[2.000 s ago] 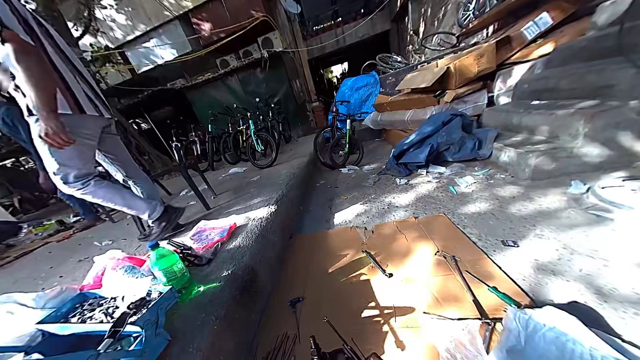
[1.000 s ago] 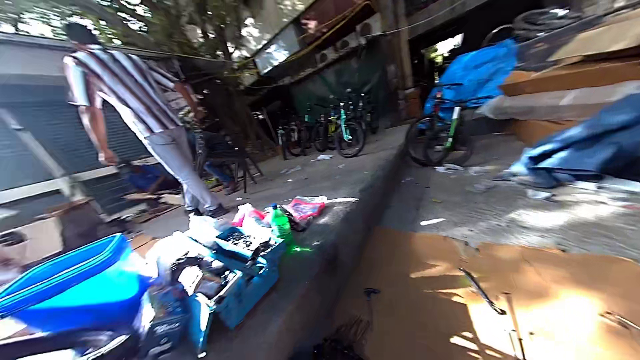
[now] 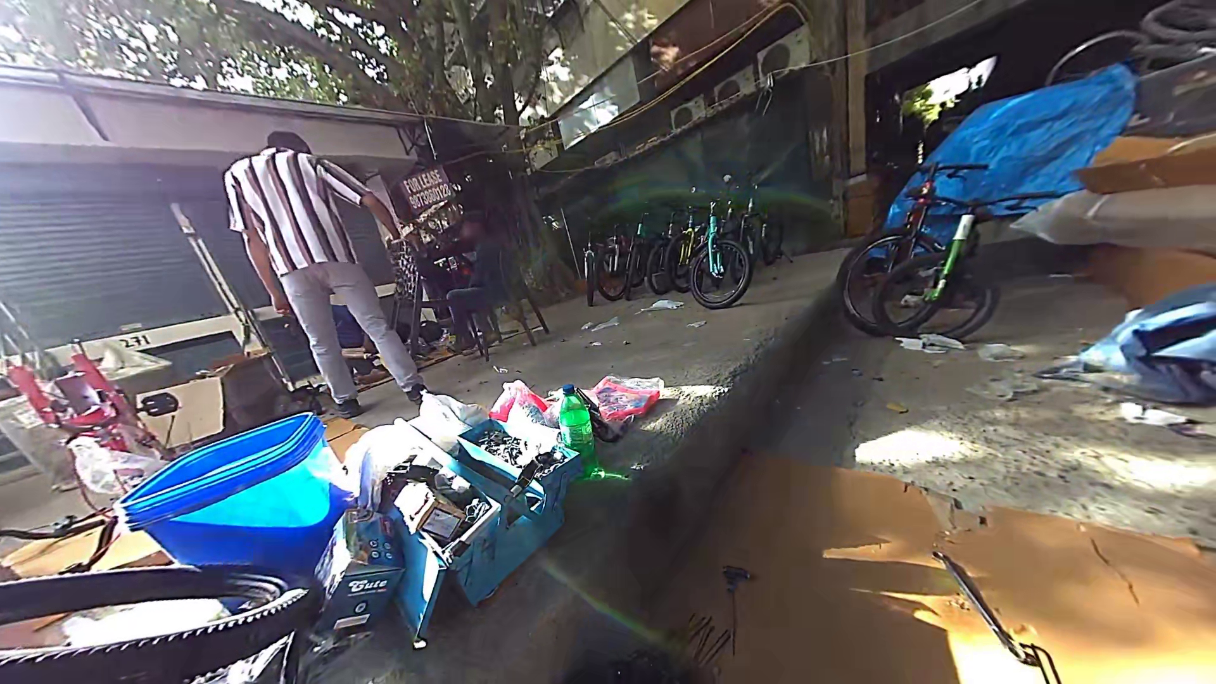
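Neither of my hands shows in the head view. Low in the centre-left, a blue metal toolbox [image 3: 508, 546] stands with its trays spread apart and full of small parts. Beside its right end is a green plastic bottle [image 3: 576, 426], upright. A blue plastic tub [image 3: 242, 503] is to the left of the toolbox, and a printed carton [image 3: 359, 579] sits between them. At the bottom left lies a black bicycle tire [image 3: 142, 655]. On the flattened cardboard [image 3: 826, 570] at the lower right are a long metal hand tool [image 3: 983, 608] and a small dark tool [image 3: 733, 594].
A person in a striped shirt [image 3: 299, 209] stands beyond the tub, back to me. Parked bicycles [image 3: 719, 271] line the back, and two more [image 3: 936, 275] stand near a blue tarp [image 3: 1035, 142]. A concrete ledge edge [image 3: 760, 389] runs between the toolbox side and the cardboard.
The view has swung left, bringing in the tub and the tire. The person in the striped shirt has walked farther off.
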